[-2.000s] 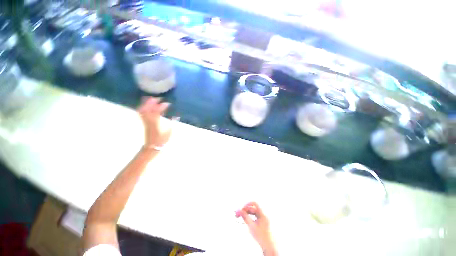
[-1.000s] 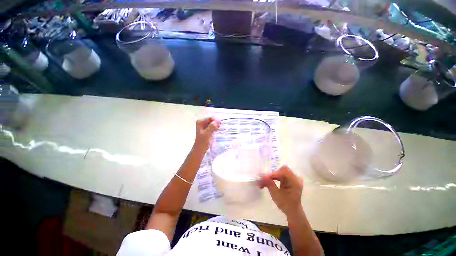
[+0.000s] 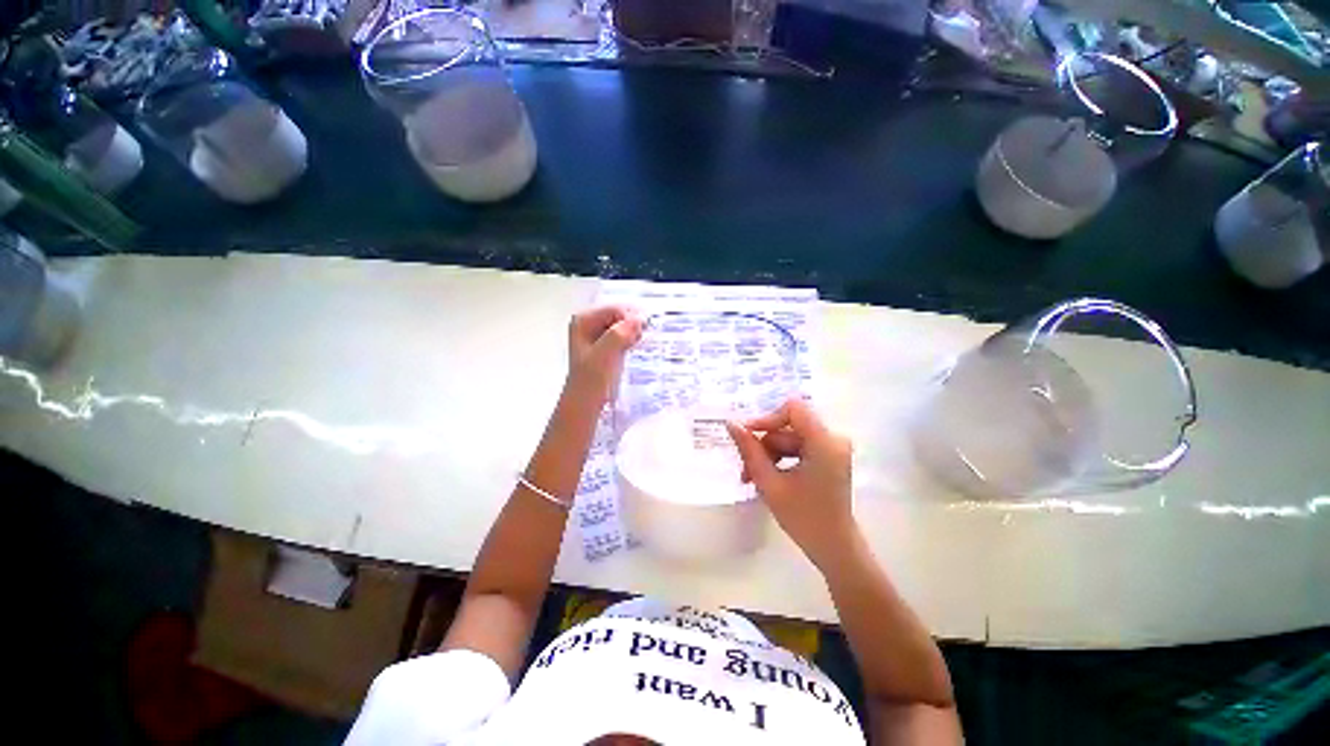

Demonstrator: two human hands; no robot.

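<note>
A clear round container (image 3: 691,510) with a whitish bottom stands in front of me on the bench, over printed label sheets (image 3: 598,503). My left hand (image 3: 603,343) grips its clear rim at the upper left. My right hand (image 3: 799,464) is at the container's right side, thumb and forefinger pinched on a small printed label (image 3: 712,433) that lies against or just before the wall; I cannot tell whether it is stuck there. The sheets also show through the clear wall.
Another clear container (image 3: 1006,415) is on the cream bench (image 3: 379,350) to the right. More containers are on the dark green conveyor belt (image 3: 759,175) beyond. A cluttered shelf runs along the far side. An open carton (image 3: 241,627) is below the bench edge at left.
The container now stands in front of me between my hands. My right hand has moved up and inward from the container's lower right, and the small label now shows at its fingertips.
</note>
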